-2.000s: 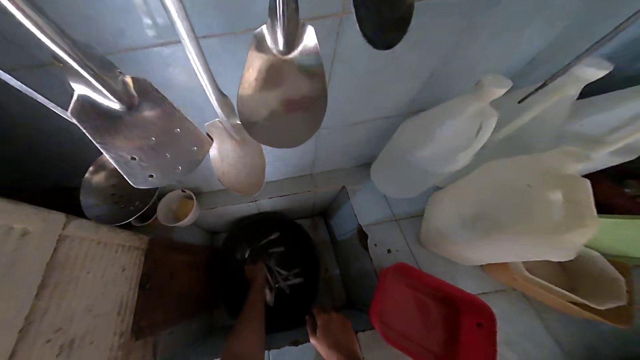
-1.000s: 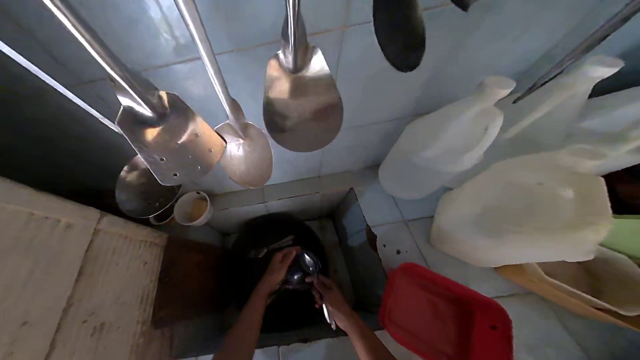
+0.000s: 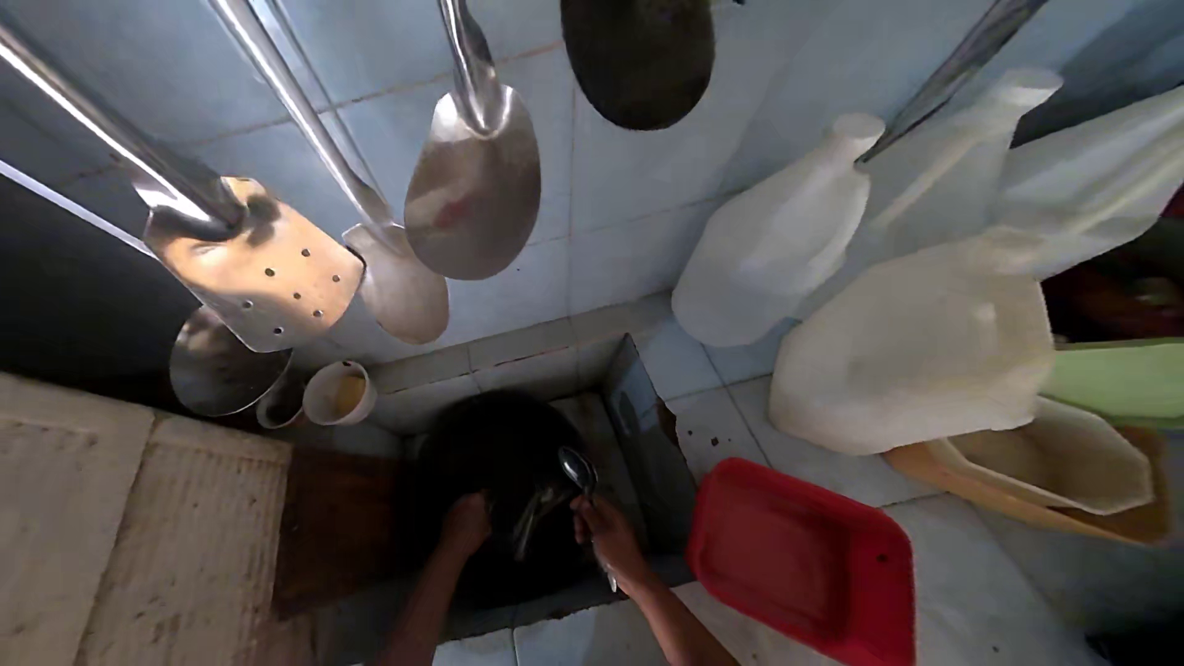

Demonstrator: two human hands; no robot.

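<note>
A round dark basin [image 3: 499, 462] sits in the tiled sink [image 3: 638, 407], and several pieces of metal cutlery [image 3: 535, 518] lie in it. My right hand [image 3: 606, 536] grips a metal spoon [image 3: 578, 469] by its handle, the bowl pointing up and away over the basin's right side. My left hand [image 3: 467, 523] reaches into the basin, left of the cutlery; its fingers are in shadow, and whether they hold anything does not show.
Metal turners and ladles [image 3: 474, 199] hang above. Right of the sink are a red plastic basket [image 3: 795, 555], white plastic jugs [image 3: 916, 342] and an orange container [image 3: 1138, 518]. A white cup [image 3: 339, 393] stands behind left, a pale board [image 3: 185, 527] at left.
My hands, close together on a spoon one second ago, are now apart; the left has moved left and down, the right holds the spoon. Two seconds ago the right hand was at the sink's front edge.
</note>
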